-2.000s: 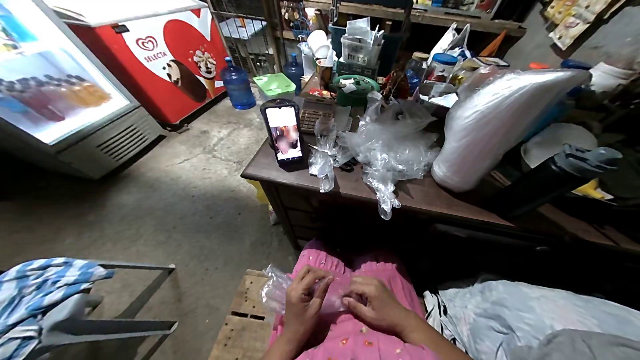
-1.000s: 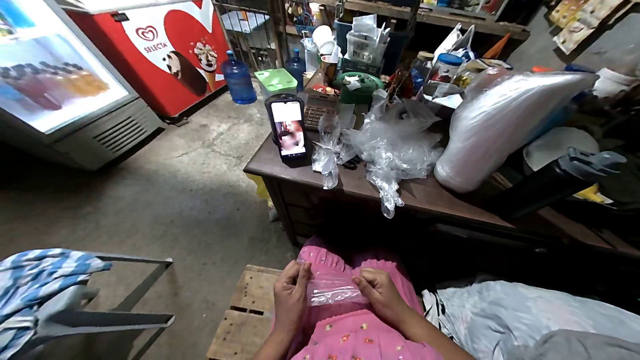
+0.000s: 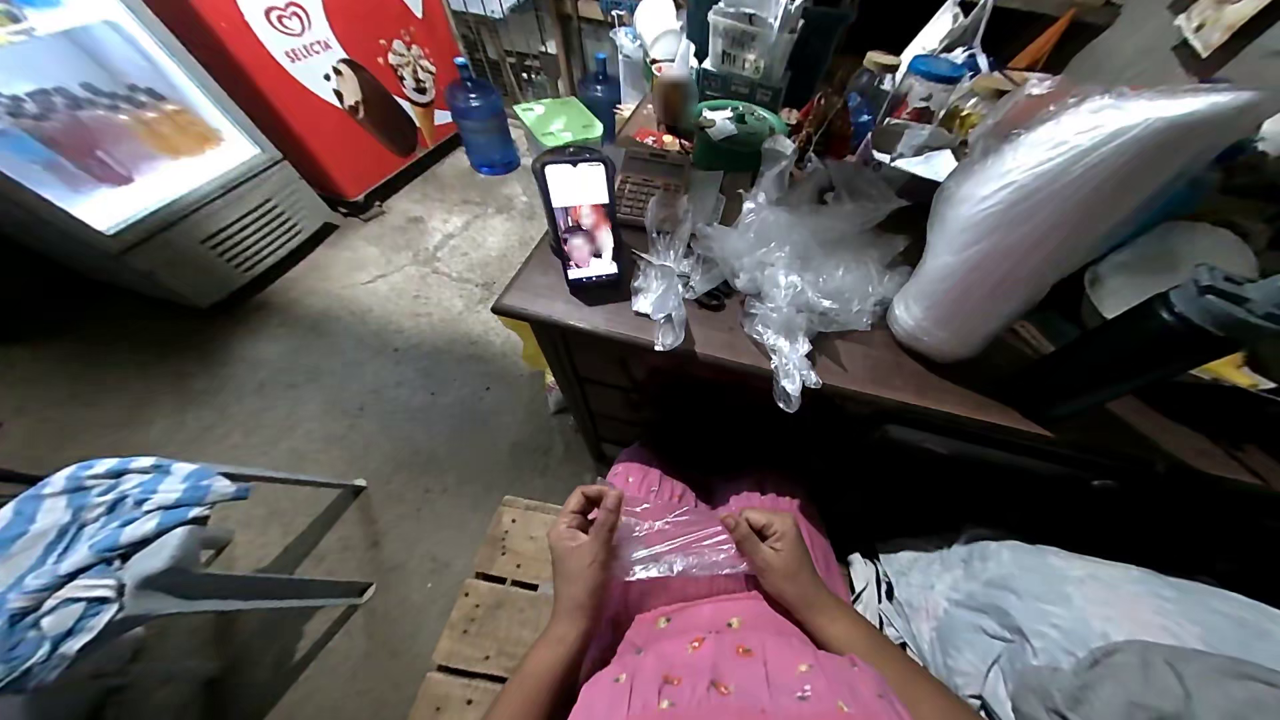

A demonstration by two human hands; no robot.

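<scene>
A clear plastic bag [image 3: 680, 543] is stretched flat over my lap, above the pink clothing. My left hand [image 3: 587, 535] pinches its left end between thumb and fingers, and my right hand [image 3: 768, 550] pinches the right end. Beyond my knees, a heap of crumpled clear plastic bags [image 3: 815, 250] lies on the dark wooden desk [image 3: 710, 335]. A smaller knotted clear bag [image 3: 662, 285] sits to its left. A smartphone [image 3: 582, 222] stands upright near the desk's left corner with its screen lit. At the desk's right side leans a large roll of clear plastic [image 3: 1050, 210].
A calculator [image 3: 650, 185], a green container [image 3: 735, 135] and several jars stand at the back of the desk. A black tumbler [image 3: 1130, 350] lies slanted at the right. A wooden slatted bench [image 3: 495, 625] is beneath me; a grey chair [image 3: 250, 590] with checkered cloth stands left.
Two seconds ago the bag was bunched between my hands, with part of it sticking out left of my left hand. My hands have since moved apart, and the bag is now spread between them.
</scene>
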